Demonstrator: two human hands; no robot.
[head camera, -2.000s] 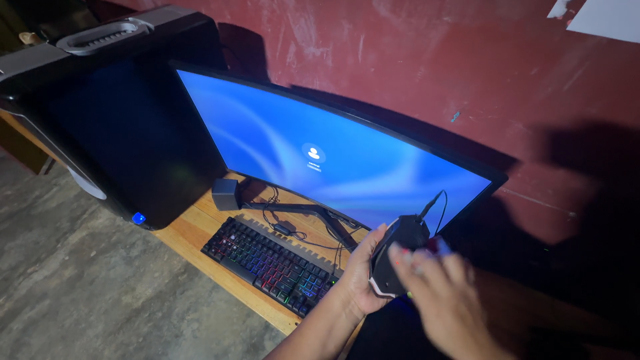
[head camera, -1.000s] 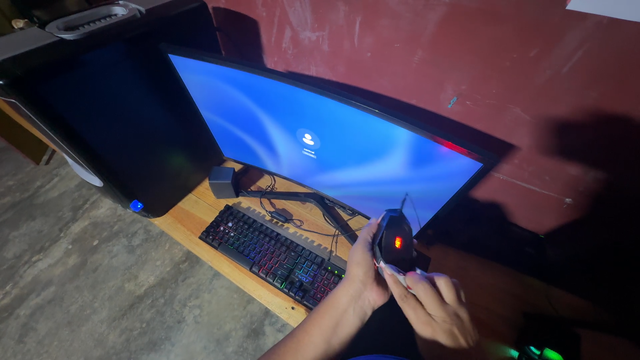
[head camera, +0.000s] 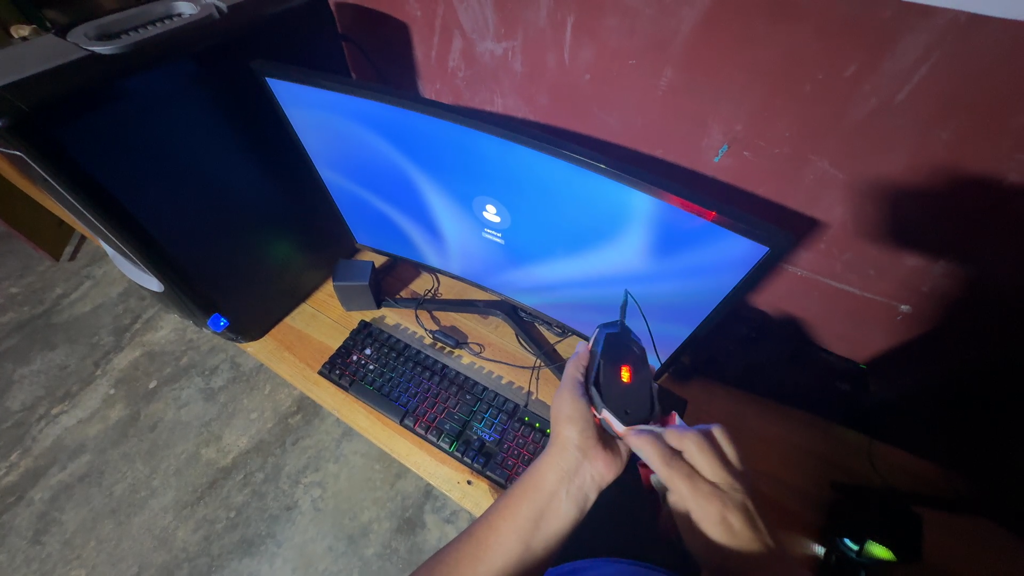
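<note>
My left hand (head camera: 584, 432) holds a black wired computer mouse (head camera: 626, 380) with its underside up; an orange-red light glows in the middle of it. The cable rises from the mouse's far end and curves down in front of the monitor (head camera: 512, 216). At the mouse's near edge is my right hand (head camera: 704, 472), its fingers bent around a piece of white and red material (head camera: 668, 422), perhaps a cloth or wipe, mostly hidden. To the left of my hands a backlit keyboard (head camera: 440, 404) lies on the wooden desk.
A small dark speaker (head camera: 355, 285) stands by the monitor's stand (head camera: 480, 306), among thin cables. A large black computer case (head camera: 176, 184) takes up the left. The desk's wooden edge (head camera: 376, 424) drops to a concrete floor (head camera: 184, 440). A green-lit device (head camera: 876, 548) is at the lower right.
Two seconds ago my right fingers were over the mouse's face; now they are at its near edge. The glowing light on the underside, covered then, is in view.
</note>
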